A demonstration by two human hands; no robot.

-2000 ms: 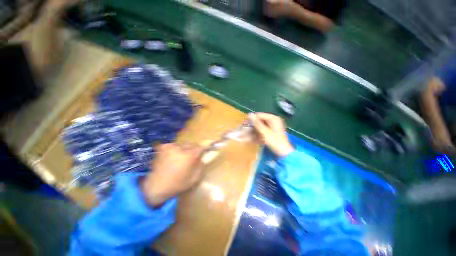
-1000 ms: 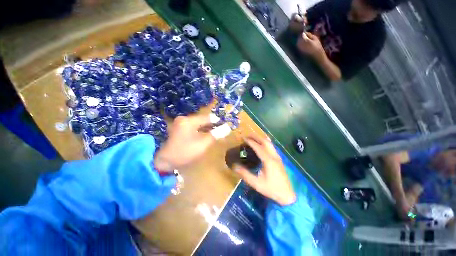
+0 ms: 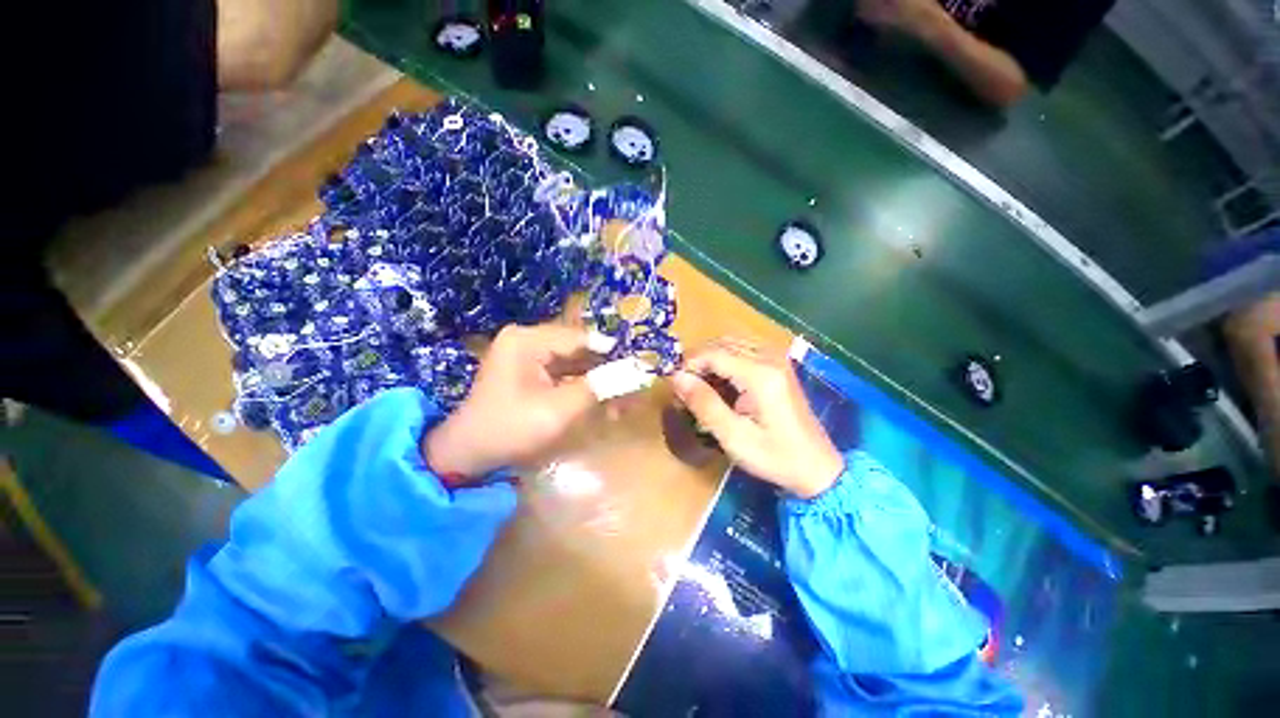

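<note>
A large pile of small blue circuit boards (image 3: 449, 225) with white lead wires lies on the tan board. My left hand (image 3: 527, 400), with white covering on the thumb and a fingertip, holds a blue circuit board (image 3: 654, 348) at the pile's right edge. My right hand (image 3: 751, 414) has its thumb and fingertips close together at the same board, touching it or its wire. A dark round part (image 3: 688, 438) shows partly beneath my right fingers; whether the hand grips it is hidden.
A green belt (image 3: 898, 281) runs diagonally beyond the tan board (image 3: 562, 575). Black discs with white centres (image 3: 799, 246) are spaced along it, with black housings (image 3: 1176, 404) at the right. A glossy blue printed sheet (image 3: 730, 561) lies under my right arm. Other people's arms (image 3: 955, 49) show across the belt.
My right fingertips have closed in from an open spread over the dark part to the board at my left fingers. The view has shifted, and the discs appear in different places.
</note>
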